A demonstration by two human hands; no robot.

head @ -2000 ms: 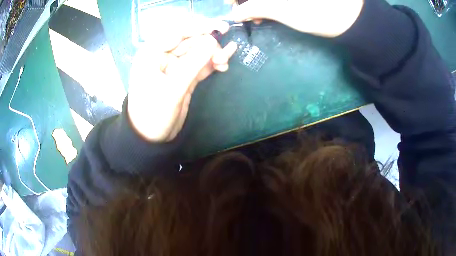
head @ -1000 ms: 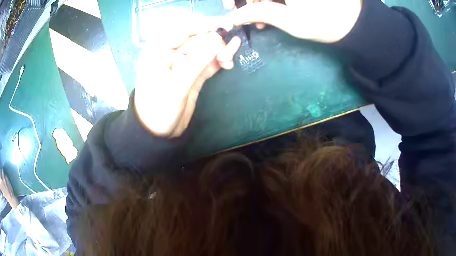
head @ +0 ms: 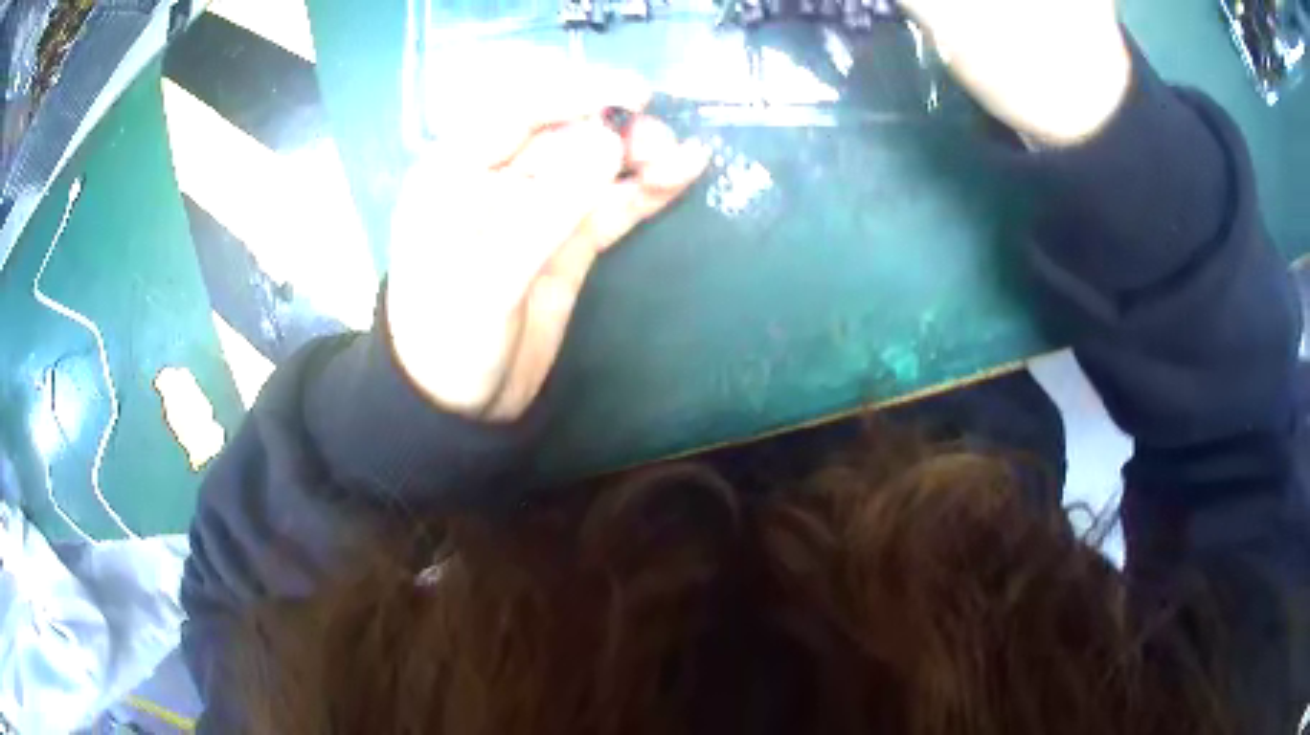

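My left hand [head: 503,259] is over the green mat, its fingertips pinched on a small dark module [head: 621,121]. The hand is overexposed and little of the module shows. My right hand [head: 1037,65] is at the top edge, and its fingers are cut off by the picture's edge. What it holds cannot be seen. A small sheet of tiny pieces [head: 740,187] lies on the mat just right of my left fingertips, washed out by glare. A clear plastic tray [head: 747,112] lies beyond, with small dark parts [head: 805,12] at the top edge.
Yellow-and-black hazard tape [head: 237,158] runs down left of my left hand. A white cable [head: 104,359] and an orange-tan scrap [head: 190,417] lie farther left. A person's dark sleeves and brown hair [head: 718,603] fill the bottom. Dark shiny parts [head: 1264,43] show at top right.
My right hand has moved away from my left, up and right, uncovering the tray. My left hand has stayed nearly in place, still pinching the module. The view has shifted slightly.
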